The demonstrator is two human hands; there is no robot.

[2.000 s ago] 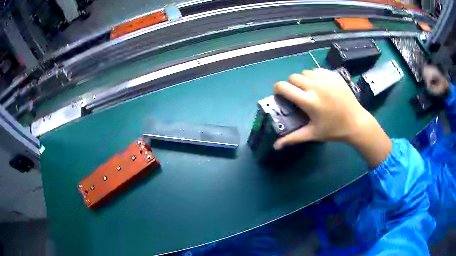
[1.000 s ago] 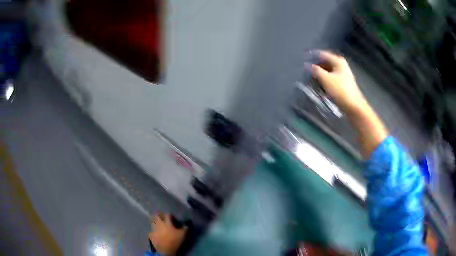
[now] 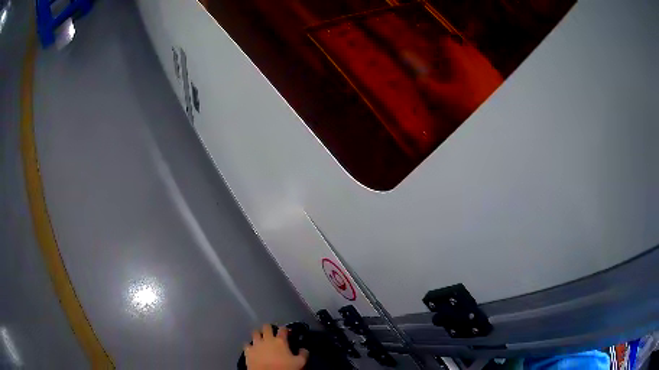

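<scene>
My left hand point(image 3: 274, 350) is small and cut off by the bottom edge of the head view. Its fingers are curled at a dark object point(image 3: 298, 336); whether they grip it is unclear. Nearest in front is a large pale grey machine panel point(image 3: 477, 217) with a dark orange-red window point(image 3: 412, 79) at the top. A black hinge-like block point(image 3: 457, 311) sits near the panel's lower edge. Several black fittings are beside the hand. My right hand is not in view.
Grey floor point(image 3: 159, 238) with a yellow line point(image 3: 50, 238) runs down the left. A blue object point(image 3: 54, 22) stands at the top left. A piece of blue fabric point(image 3: 571, 360) shows at the lower right edge, beside small coloured items.
The view has swung left from the green bench to the machine panel. The bench parts and my right hand have left the picture. My left hand has come in at the bottom.
</scene>
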